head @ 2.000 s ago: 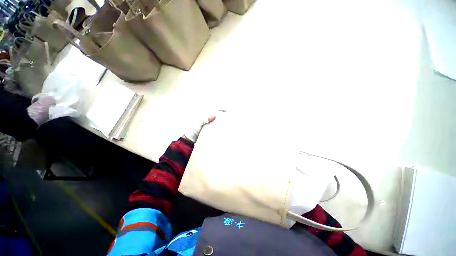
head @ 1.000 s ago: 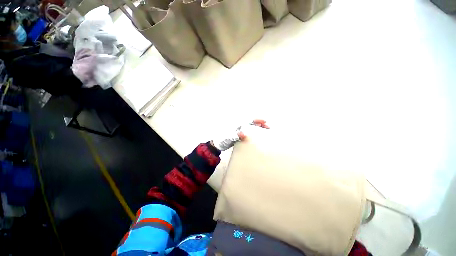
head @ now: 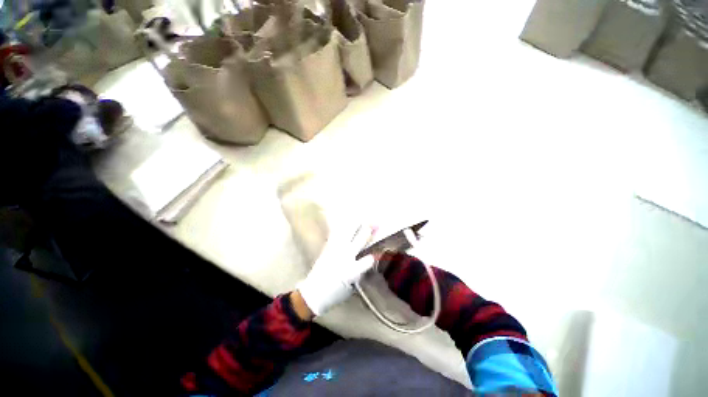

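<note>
A taupe tote bag [head: 301, 213] lies on the table in front of me, its upper part washed out by glare. Its opening faces me and shows a dark rim edge. A handle [head: 435, 306] loops from the opening toward me. My left hand [head: 335, 273], in a white glove, is at the near left side of the opening, on the bag's rim. My right hand [head: 386, 256] is at the opening and mostly hidden in it; its striped sleeve crosses inside the handle loop. I cannot tell what its fingers hold.
Upright taupe totes [head: 299, 89] stand in a group at the back left. More bags [head: 570, 27] stand at the far right. White paper stacks lie at the left table edge [head: 177, 174] and near right [head: 633, 357]. A dark-clothed person [head: 46, 147] is at the left.
The bag has turned so its opening faces me instead of right. My left hand has moved from its far edge to the opening, and my right arm has come into view there.
</note>
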